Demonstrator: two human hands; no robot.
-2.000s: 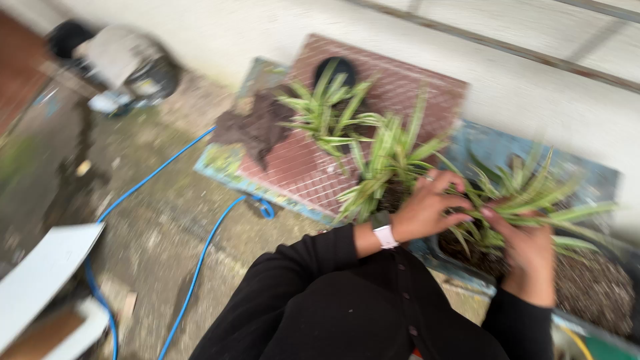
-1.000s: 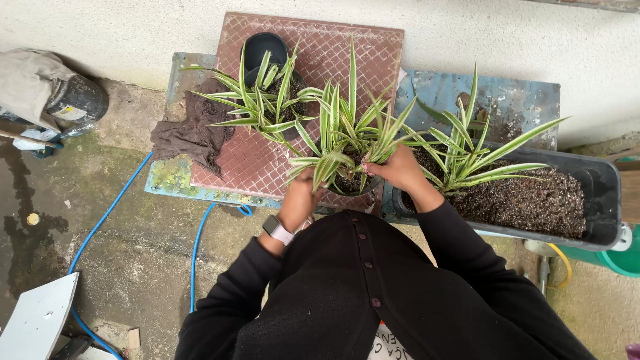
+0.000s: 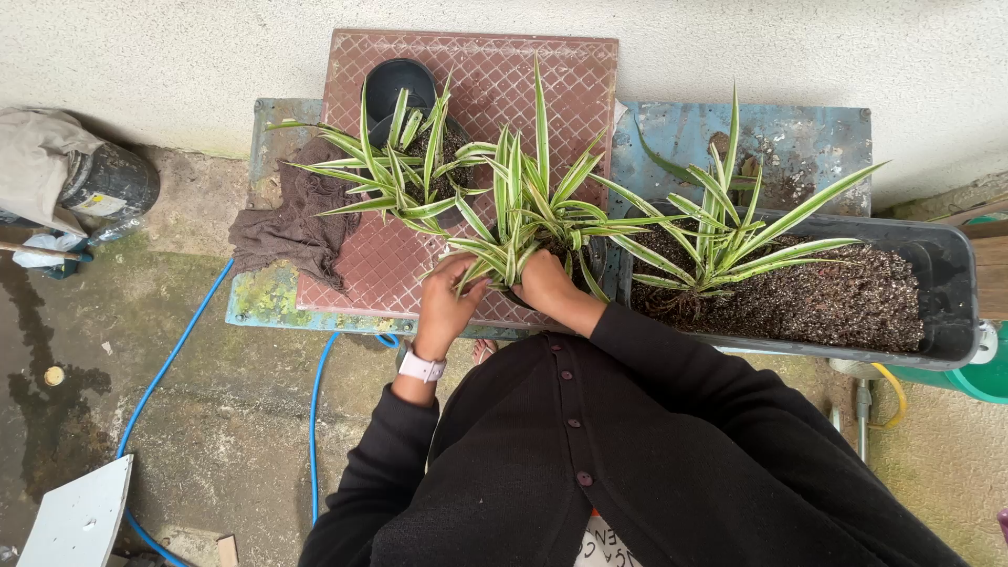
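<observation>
A variegated spider plant (image 3: 516,189) stands in a dark round pot near the front edge of a reddish tile board. My left hand (image 3: 453,295), with a pale watch band at the wrist, pinches leaves at the plant's left side. At its base, my right hand (image 3: 545,282) reaches in among the leaves over the pot; its fingertips are hidden. Another potted spider plant (image 3: 402,169) is behind and to the left. On the right, a third spider plant (image 3: 720,228), some roots showing, lies on the soil in a long black planter (image 3: 949,276).
The tile board (image 3: 480,79) rests on a worn blue table (image 3: 827,142) against a white wall. An empty black pot (image 3: 399,85) and a brown cloth (image 3: 303,216) sit at the left. A blue hose (image 3: 177,346) crosses the floor; a black bucket (image 3: 114,185) stands far left.
Two seconds ago both hands were among leaves at the long planter; they moved left to the middle potted plant by one second ago and are still there. The view has shifted.
</observation>
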